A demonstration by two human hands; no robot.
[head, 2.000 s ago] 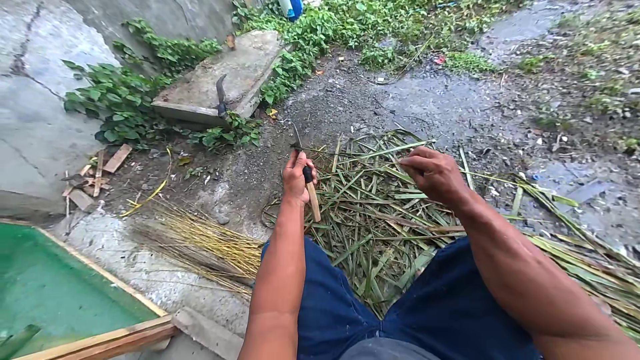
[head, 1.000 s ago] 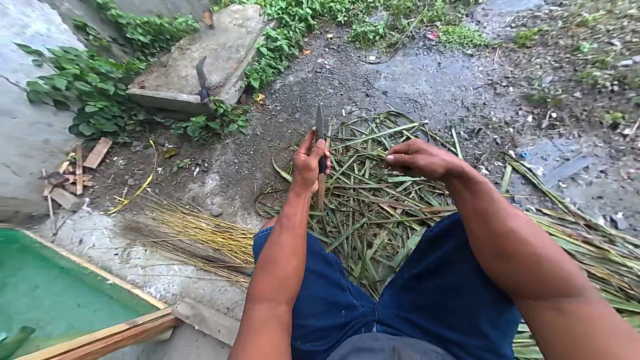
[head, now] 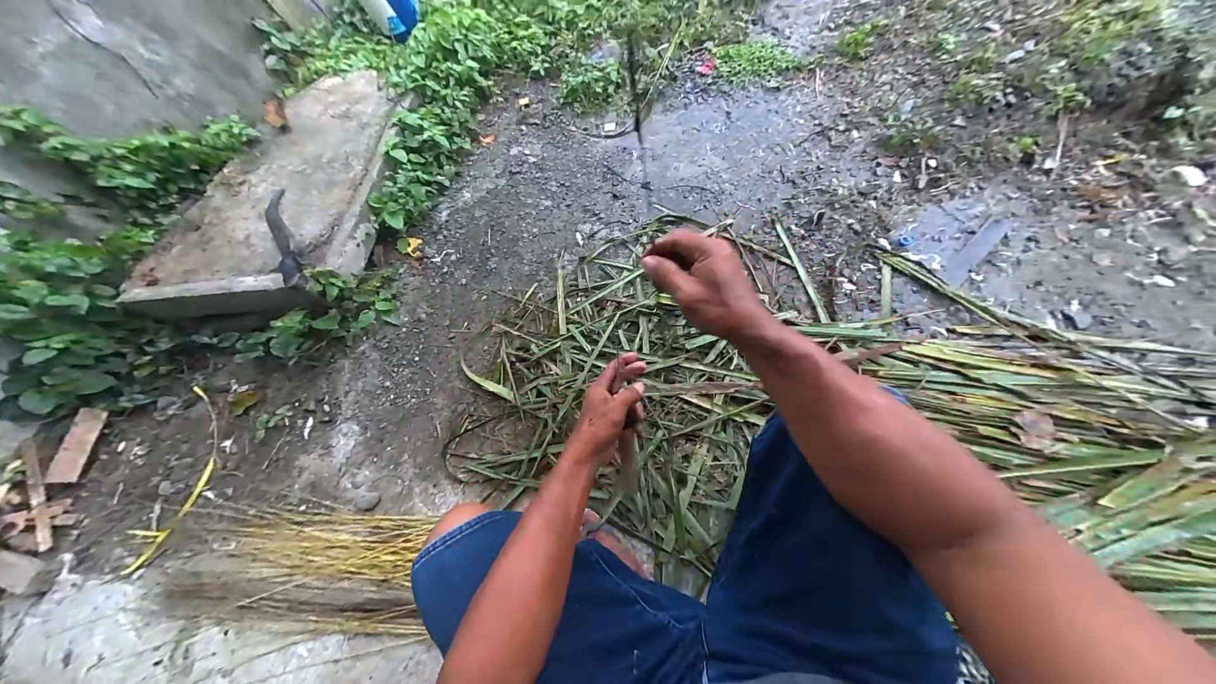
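My left hand (head: 608, 413) is low over the leaf scraps, its fingers closed around a knife whose blurred wooden handle (head: 629, 461) sticks out below; the blade cannot be made out clearly. Higher and to the right is my right hand (head: 698, 280), fingers curled and thumb against them; whether something thin is pinched there cannot be told. Beneath both hands lies a heap of cut green leaf strips (head: 541, 380). Long green leaves (head: 1026, 399) are piled at the right. At the lower left rests a bundle of thin yellowish leaf ribs (head: 332, 551).
A curved blade (head: 277, 233) is on a concrete slab (head: 275, 161) at the upper left, with leafy plants around it. Wood scraps (head: 76, 446) lie near the left edge. Wet ground with a puddle (head: 712, 133) stretches beyond the heap.
My left hand has come down and nearer to my legs, and the knife blade that pointed up no longer shows clearly. The right hand has risen away from it. The view has shifted.
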